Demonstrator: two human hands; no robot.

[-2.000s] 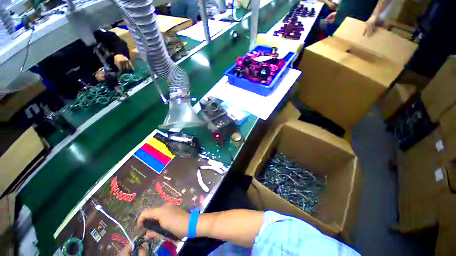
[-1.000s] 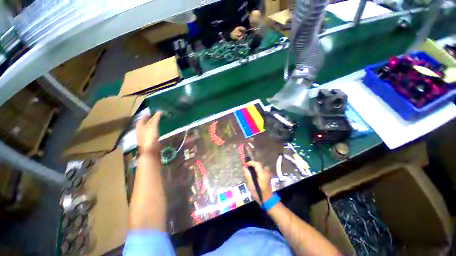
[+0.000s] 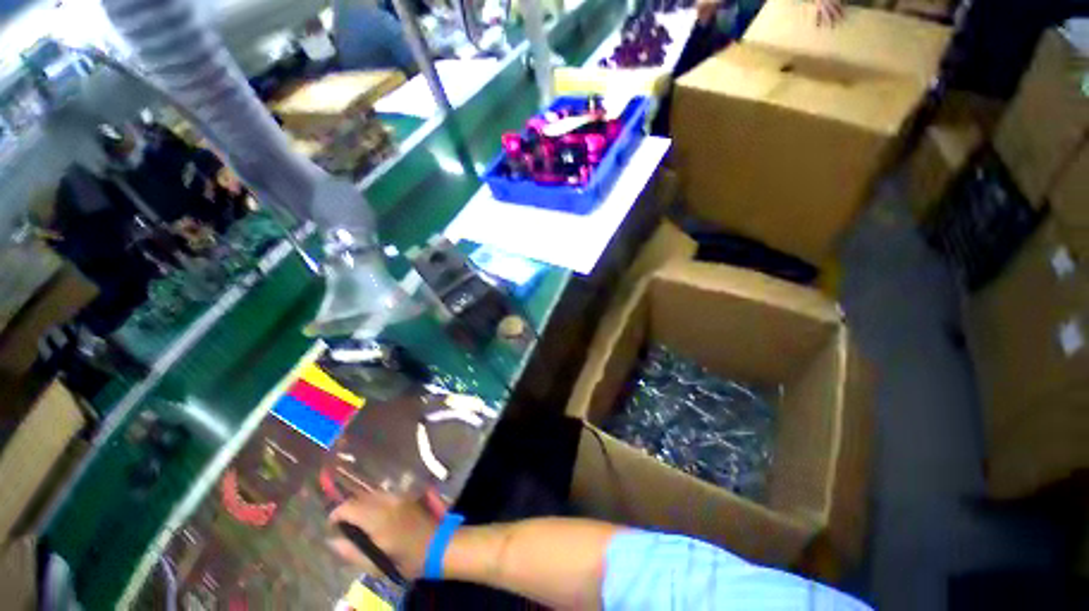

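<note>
My right hand (image 3: 388,532), with a blue band at the wrist, is closed around the black handle of a soldering iron (image 3: 368,551) over the dark brown printed sheet (image 3: 287,460). The iron's tip cannot be made out. My left hand is not in view. Pale curved cutters (image 3: 432,449) lie on the sheet's right edge. The dark iron stand (image 3: 468,290) is beyond them, with a small round tin (image 3: 512,327) beside it. The picture is blurred.
A clear fume cone (image 3: 358,298) hangs over the green bench. A blue tray (image 3: 573,191) of magenta and black parts stands on white paper. An open carton (image 3: 824,448) of silvery-grey parts is at the right. A person's arms show across the bench at upper left.
The view has swung right, bringing the carton to the middle. My left hand, the green ring and the housings on cardboard have gone out of view. My right hand still holds the iron.
</note>
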